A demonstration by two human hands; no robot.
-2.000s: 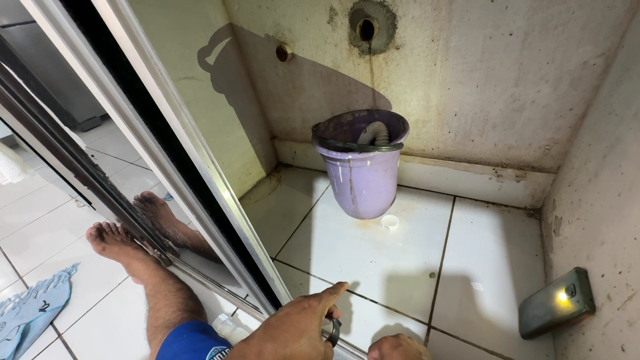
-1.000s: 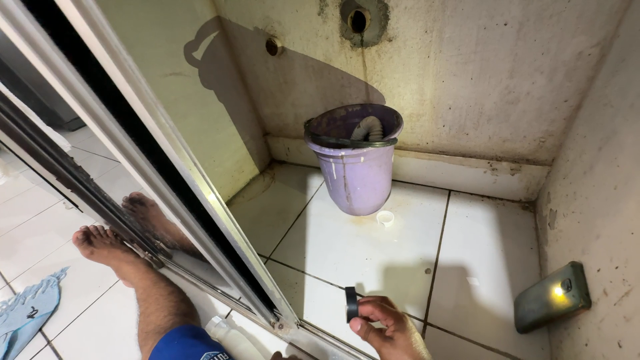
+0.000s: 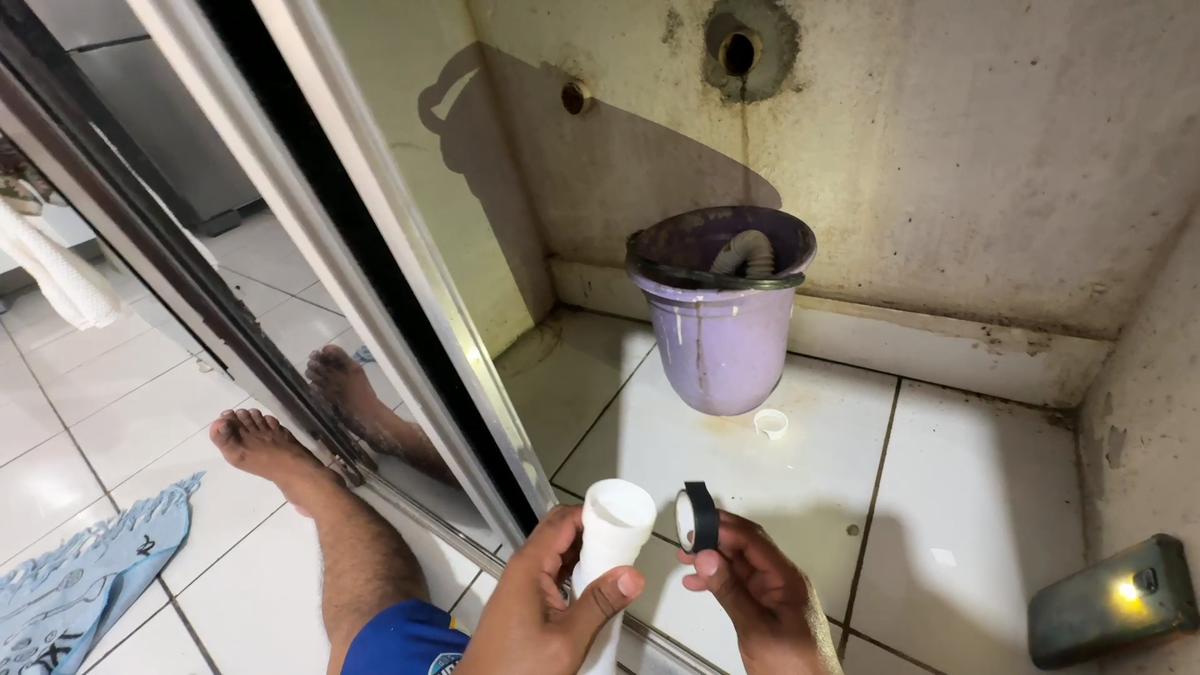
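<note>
My left hand (image 3: 553,600) is closed around a white plastic pipe (image 3: 614,534), its open round end facing up. Beside it, my right hand (image 3: 755,586) pinches a small roll of black tape (image 3: 699,517) between thumb and fingers. The roll and the pipe are apart. Beyond both hands stands a purple bucket (image 3: 727,352) with a black handle, and a grey corrugated hose (image 3: 747,253) rests in it. A white plastic ring (image 3: 771,424) lies on the tiles just in front of the bucket.
A phone (image 3: 1106,600) with its light on leans at the right wall. Two holes, one a pipe opening (image 3: 741,53), are in the stained back wall. At left are a metal-framed sliding door (image 3: 412,234), the person's bare foot (image 3: 267,445) and a blue fringed cloth (image 3: 103,581).
My left hand has come up into view with the white pipe. The black tape roll, in my right hand a second ago too, is now held beside the pipe's end.
</note>
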